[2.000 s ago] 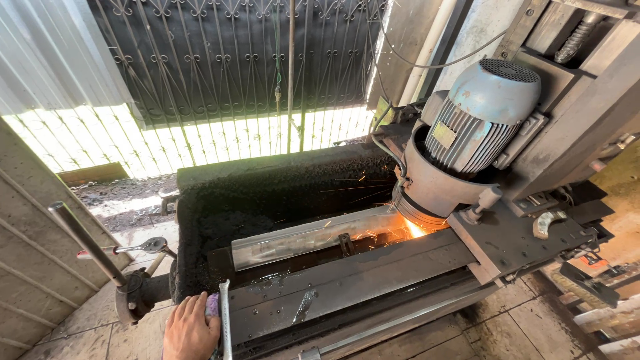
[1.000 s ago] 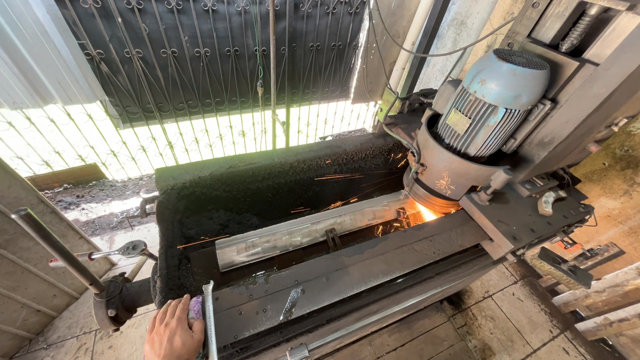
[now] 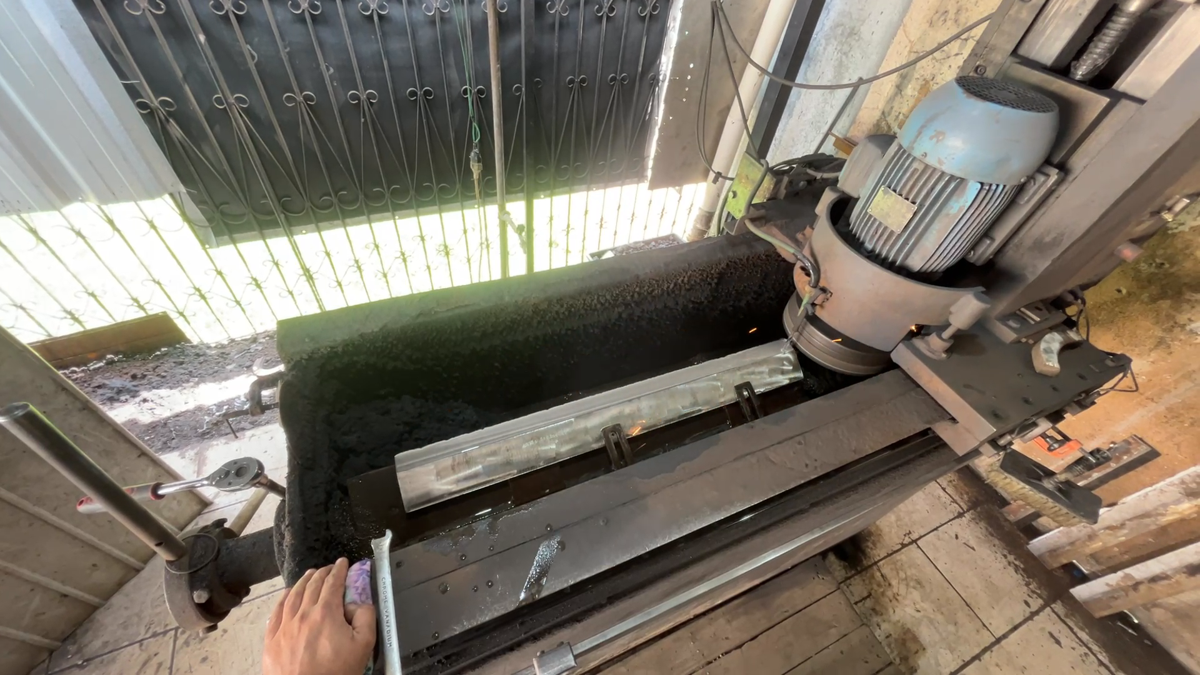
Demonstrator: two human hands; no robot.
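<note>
At the bottom left, my left hand (image 3: 317, 622) is palm down with its fingers curled around a purple patterned thing (image 3: 359, 581), perhaps a wrapped handle. A chrome vanadium wrench (image 3: 385, 605) lies right beside my thumb. My right hand is out of view. Farther ahead, a long bright metal bar (image 3: 600, 422) lies in the black, grimy trough of a grinding machine, with small dark clamps (image 3: 616, 446) along its near side. The bar's right end is beside the grinding wheel (image 3: 834, 347), under a blue electric motor (image 3: 956, 178). A few small sparks show.
A ratchet (image 3: 234, 473) with a red handle is at the trough's left end, near an upright steel bar lever (image 3: 94, 483). The flat machine rail (image 3: 675, 487) crosses the foreground. Behind stands a metal gate (image 3: 375, 122). Wooden slats (image 3: 1125, 525) are at the right.
The bright sparks at the wheel have dwindled to a few specks. The bar has shifted left relative to the wheel, and its right end now shows. My left hand stays on the purple thing.
</note>
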